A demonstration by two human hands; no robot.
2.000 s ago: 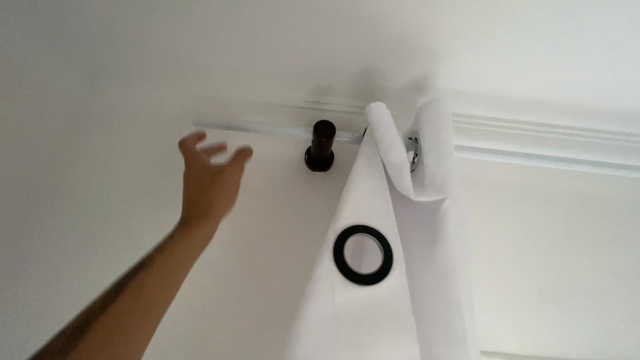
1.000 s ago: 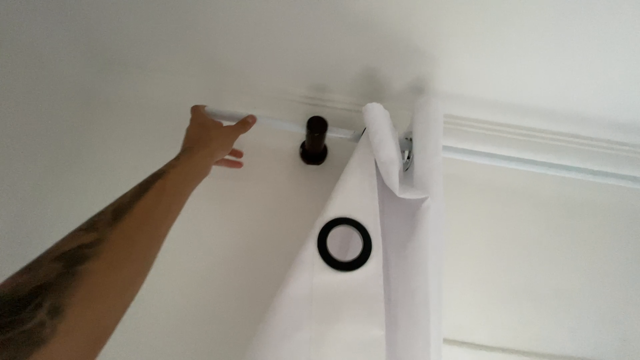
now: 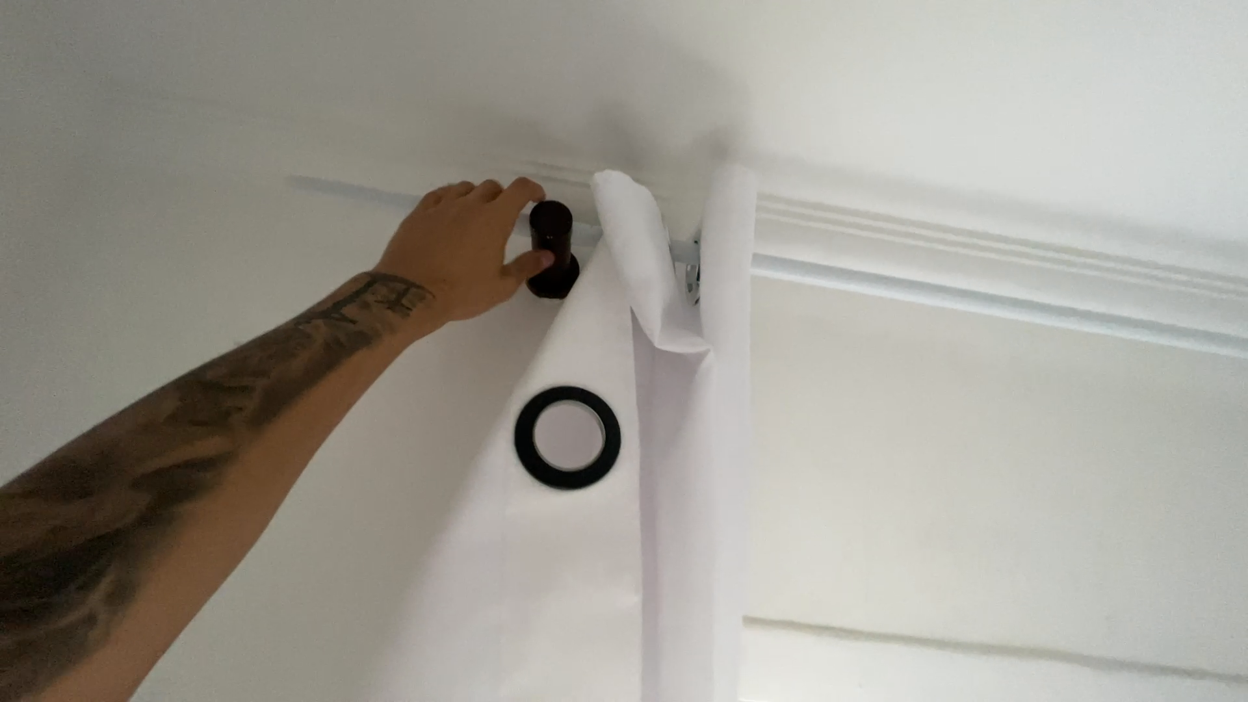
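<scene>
My left hand (image 3: 468, 244) reaches up to a dark curtain rod bracket (image 3: 553, 249) on the wall, its thumb at the bracket's side and its index finger near the top; whether it grips the bracket firmly is not clear. Behind the hand and bracket runs a thin white curtain rod (image 3: 975, 292). A white curtain (image 3: 575, 565) hangs from the rod just right of the bracket, its top edge folded over. One black-rimmed eyelet (image 3: 526, 437) faces me below the bracket; another, metallic, partly shows between the folds at the rod. My right hand is out of view.
The ceiling (image 3: 877, 88) lies close above the rod, with ridged moulding (image 3: 975, 239) along the wall top. The rod's left end shows past my hand. A horizontal ledge or seam (image 3: 975, 645) crosses the wall at the lower right.
My left hand has moved right, from the left end of the rod to the dark bracket. The curtain hangs much as before.
</scene>
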